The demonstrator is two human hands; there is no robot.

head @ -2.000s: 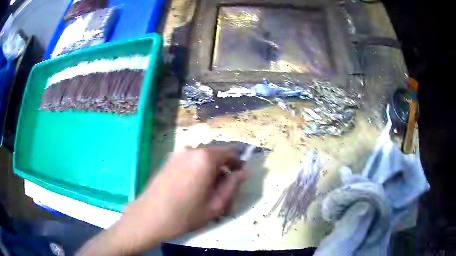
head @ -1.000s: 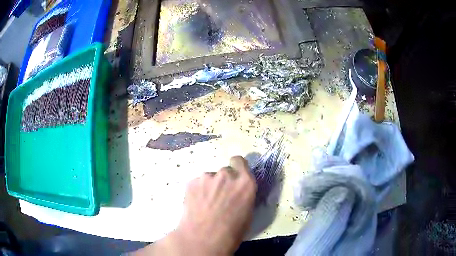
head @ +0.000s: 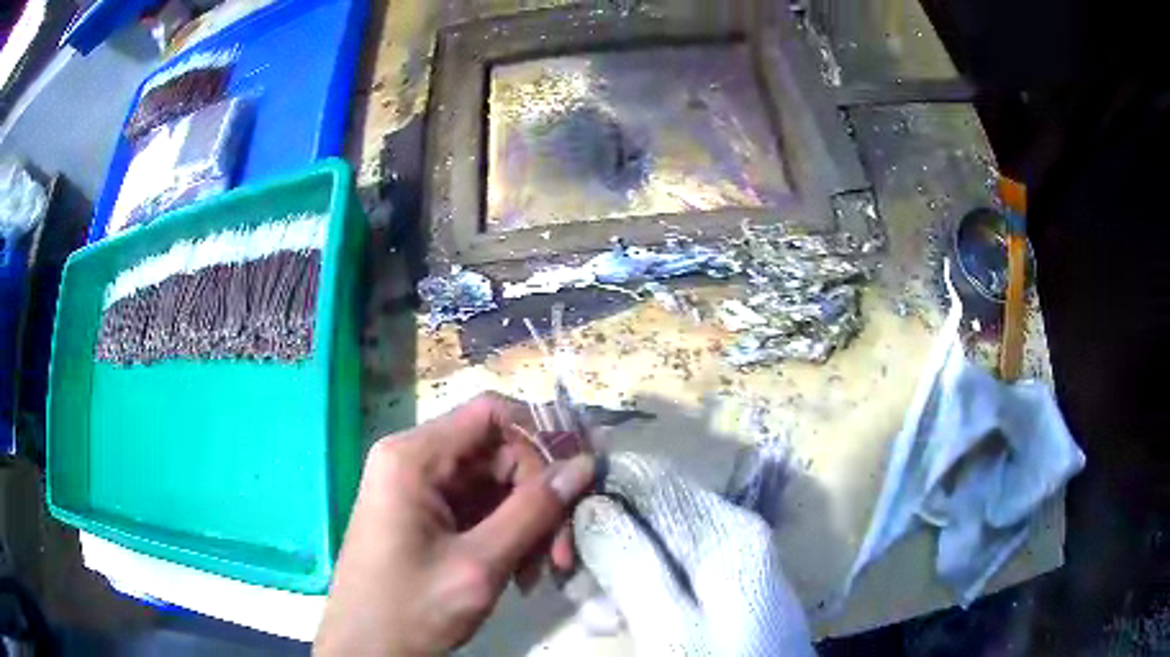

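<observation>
My left hand [head: 468,513] is bare and pinches a small fan of wire leads [head: 562,443] between thumb and fingers, white ends pointing up and away. My right hand [head: 686,552], in a white knit glove, is against the leads from the right; its fingertips are partly hidden, so its grip is unclear. More wire leads [head: 760,472] lie loose on the bench behind the glove, blurred and partly covered. A neat row of leads [head: 212,302] lies in the green tray [head: 193,449] at the left.
A blue tray [head: 289,96] behind holds a packet [head: 177,161] and more leads. A dark metal frame [head: 456,141] surrounds a shiny surface, with silvery dross [head: 796,295] along its near edge. At right are a small cup [head: 982,250], a wooden-handled brush [head: 1014,289] and a pale rag [head: 982,475].
My left hand has come up from the loose leads, now showing leads in its grip. My gloved right hand has moved left from in front of the rag to meet it. The view has shifted.
</observation>
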